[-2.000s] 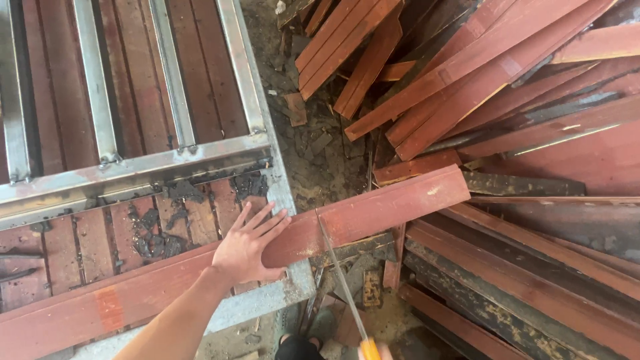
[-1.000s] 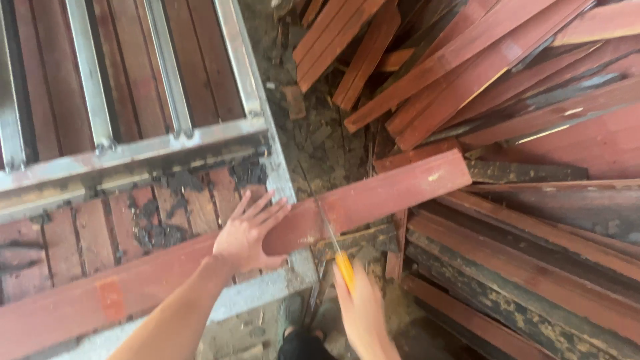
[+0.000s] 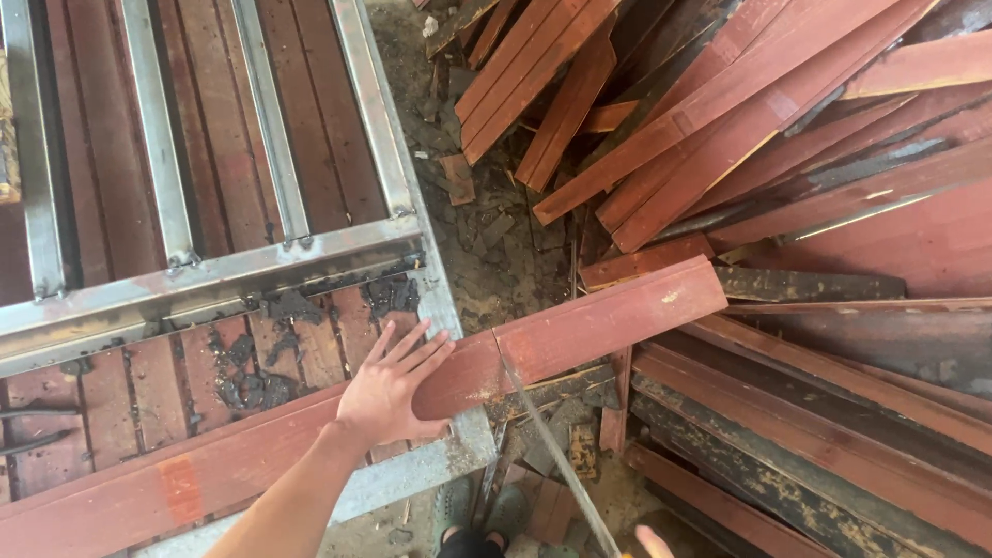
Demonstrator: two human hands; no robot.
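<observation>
My left hand [image 3: 395,380] presses flat, fingers spread, on a red-painted wooden board [image 3: 256,442] lying across the corner of a metal-framed platform. The board's right end sticks out past the platform edge. A handsaw blade [image 3: 554,449] sits in a cut in that overhanging part, just right of my left hand, and slants down toward the bottom edge. There, my right hand [image 3: 653,542] shows only as a finger or thumb beside a sliver of the saw's yellow handle; most of the hand is outside the frame. Pale sawdust lies by the cut.
A welded steel frame [image 3: 209,263] rests on the slatted platform, with black flakes [image 3: 256,387] beside it. Piled red boards [image 3: 697,139] fill the upper right, and more stacked boards [image 3: 775,403] lie at the lower right. Debris covers the ground [image 3: 496,240]. My shoes [image 3: 480,504] show below.
My right hand and the saw handle came up toward the board, then drew back down to the bottom edge. The left hand stays on the board.
</observation>
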